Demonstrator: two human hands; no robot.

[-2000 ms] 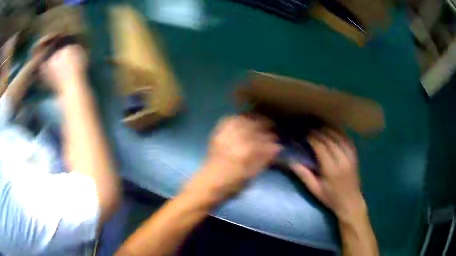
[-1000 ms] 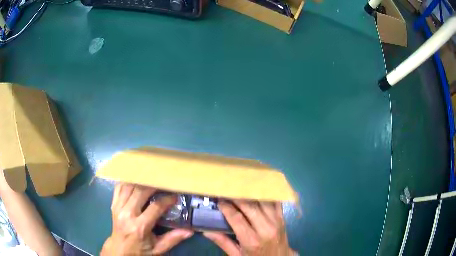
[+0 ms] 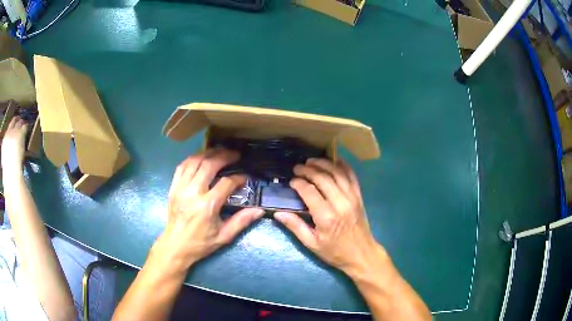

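Observation:
An open mailer box (image 3: 270, 117) lies in front of me, its lid standing up on the far side. Black coiled cable (image 3: 270, 153) fills the back of the box. A smooth grey-blue block, perhaps a power adapter (image 3: 282, 196), sits at the front right, with a tiny white patch beside it. A shiny clear plastic bag (image 3: 241, 193) is at the front left. My left hand (image 3: 210, 197) rests over the left end, fingers inside, thumb at the front wall. My right hand (image 3: 329, 207) does the same at the right end. My fingertips press on the contents.
Another open carton (image 3: 81, 119) stands to the left. A person's arm (image 3: 28, 213) reaches into a box at the far left. A dark device (image 3: 232, 2), a carton (image 3: 335, 7) and cables (image 3: 53, 22) lie at the back. A white tube (image 3: 498, 37) juts in at right.
The view has shifted, so the box appears higher. Its lid now leans back, showing the black cable inside. Both hands remain at the box ends. The other person's hand is now in view.

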